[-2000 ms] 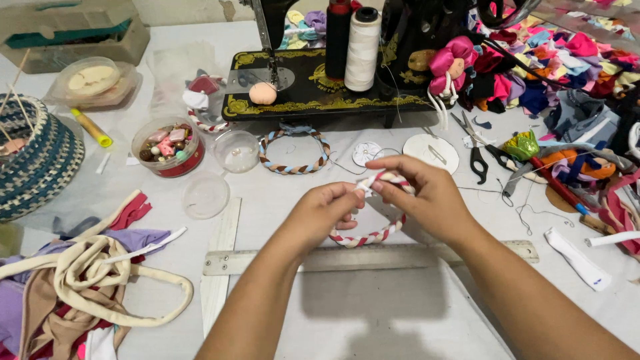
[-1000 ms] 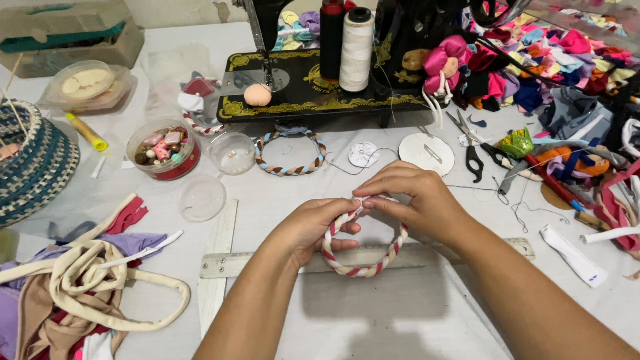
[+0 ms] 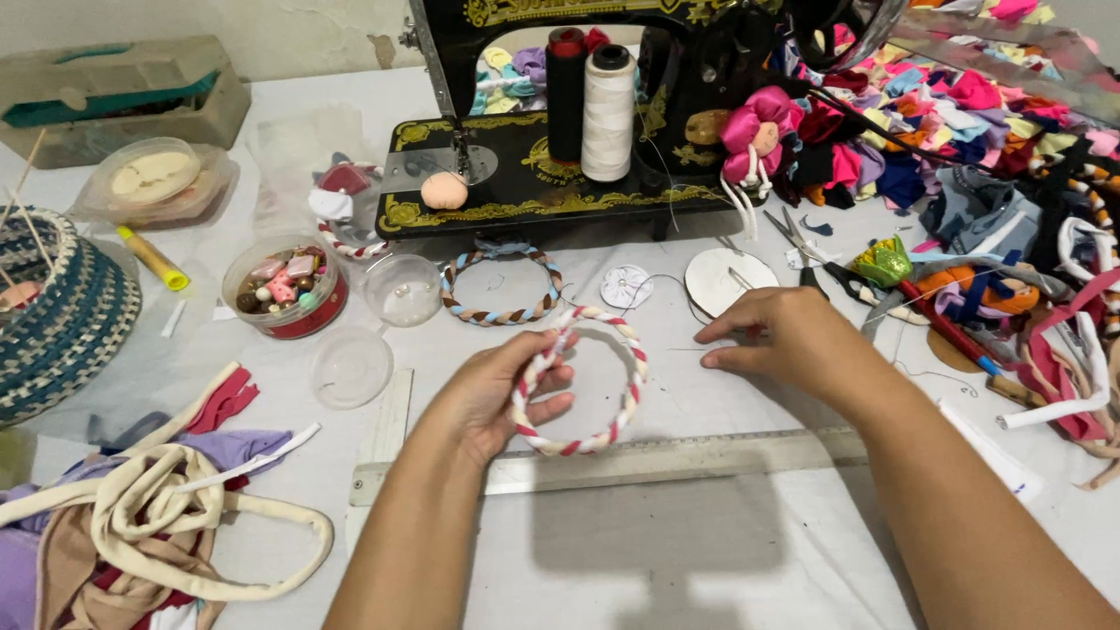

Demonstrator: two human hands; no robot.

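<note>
My left hand (image 3: 503, 398) holds a braided fabric ring (image 3: 637, 367) in red, white and cream by its left side, upright above the table. To its right, my right hand (image 3: 770, 337) is off the ring, thumb and forefinger apart, and a thin dark line, perhaps a needle or thread, lies by the fingertips. Just beyond that hand is a round white disc (image 3: 713, 276) with a metal pin or clip on it. A small white fabric circle (image 3: 626, 287) with thread lies between the hands. Behind the held ring rests a blue and brown braided ring (image 3: 455, 302).
A black sewing machine (image 3: 525, 197) with thread spools stands behind. Scissors (image 3: 801, 241) and heaped fabric scraps (image 3: 971, 96) are at right. At left are a bead tub (image 3: 293, 297), a woven basket (image 3: 61, 324) and fabric strips (image 3: 144, 499). A metal ruler (image 3: 665, 459) lies below my hands.
My right hand has let go of the braided ring and moved right toward the white disc. My left hand still holds the ring, now turned more toward upright.
</note>
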